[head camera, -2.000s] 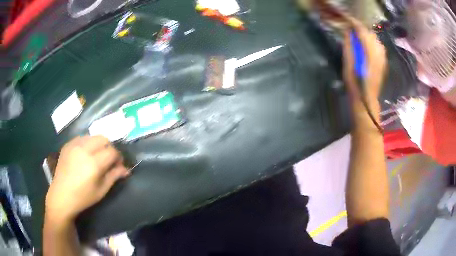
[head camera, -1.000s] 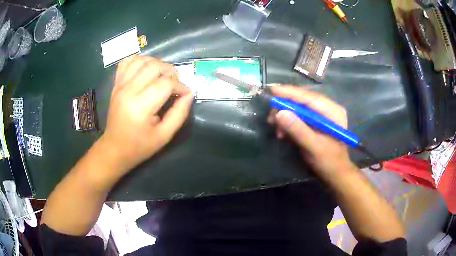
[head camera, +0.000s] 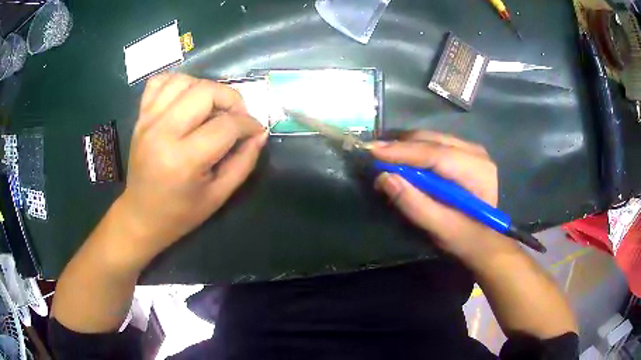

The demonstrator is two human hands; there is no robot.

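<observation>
The phone board (head camera: 323, 98), green with a glaring pale area, lies on the dark green mat in front of me. My right hand (head camera: 436, 183) holds the blue soldering iron (head camera: 450, 197); its metal tip is over the left part of the green board. My left hand (head camera: 190, 148) is at the board's left end, fingertips pinched together beside its white keypad part. Whether the fingertips hold something thin cannot be told. The fingers hide part of the white end.
A loose LCD screen (head camera: 153, 53) lies upper left. Batteries lie at left (head camera: 102, 153) and right (head camera: 458, 72), the right one beside white tweezers (head camera: 520, 67). A clear plastic piece (head camera: 353, 15) is at top centre. Screw tubs (head camera: 49, 27) stand top left.
From two seconds ago, the iron has come from the upper right to the board, and my left hand has moved to the board. Over the last second, the tip has shifted slightly left.
</observation>
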